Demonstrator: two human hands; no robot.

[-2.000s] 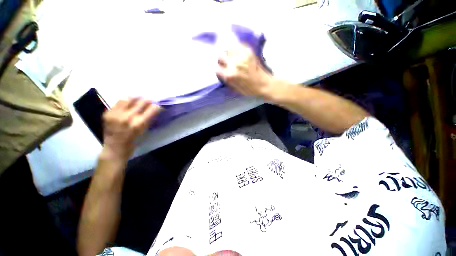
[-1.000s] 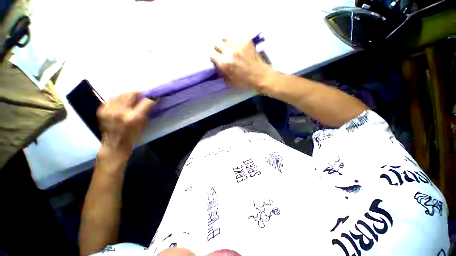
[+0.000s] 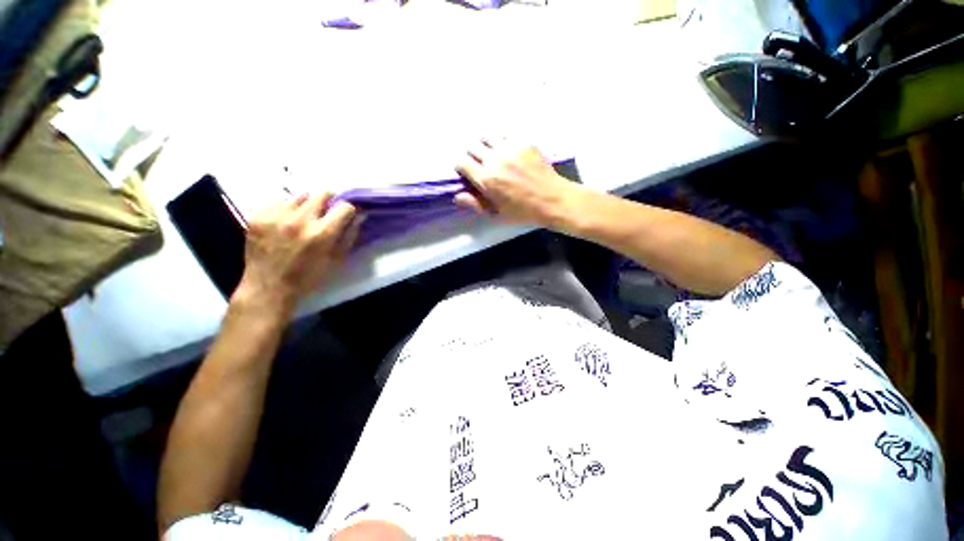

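Note:
A folded purple cloth piece lies along the front edge of the white table, stretched between my hands. My left hand grips its left end. My right hand grips it near the right end, with a short dark purple bit showing past the hand. The cloth shows several lengthwise folds, and its lower part hangs or lies close to the table edge. The fingertips under the cloth are hidden.
A black smartphone lies beside my left hand. A brown bundle with dark-handled shears is at the left. An iron sits at the right table edge. Purple scraps and a yellowish strip lie at the far side.
The loose purple part beyond my right hand is drawn in. The cloth is now narrower and folded, and my hands are slightly closer together. The view has shifted a little.

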